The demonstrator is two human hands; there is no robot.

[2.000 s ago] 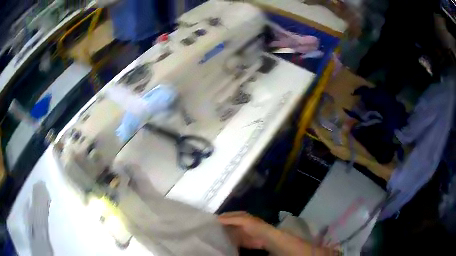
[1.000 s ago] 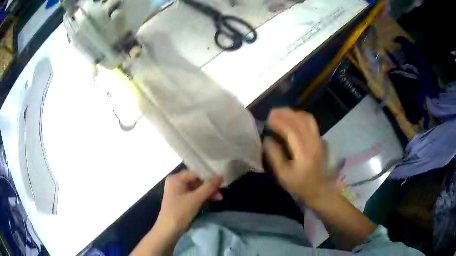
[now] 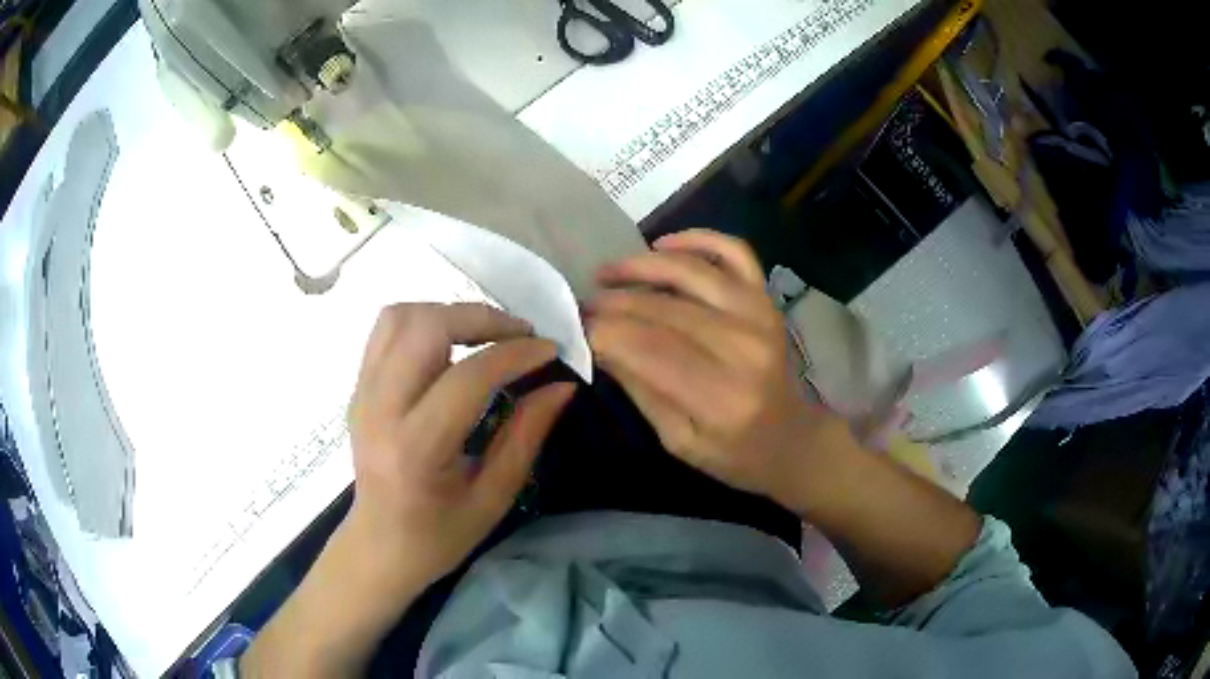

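A grey-beige fabric piece (image 3: 491, 166) runs from under the sewing machine's needle area to the front table edge. A narrow white strip (image 3: 511, 276) lies along its near side, its pointed end between my hands. My left hand (image 3: 445, 425) pinches the strip's end with thumb and fingers. My right hand (image 3: 710, 352) holds the fabric's near end beside it, its fingertips partly hidden by the cloth. The sewing machine head (image 3: 246, 60) is at the upper left, its presser foot in a yellow lamp glow.
Curved grey pieces (image 3: 82, 332) lie flat on the white table at left. Black scissors (image 3: 613, 29) lie at the top. A printed ruler (image 3: 743, 100) runs along the table edge. Cut pieces and purple-grey cloth (image 3: 1121, 345) are below at right.
My left hand has moved up onto the fabric's end, and my right hand has moved left beside it. The white strip now shows. Scissors and machine sit higher in view.
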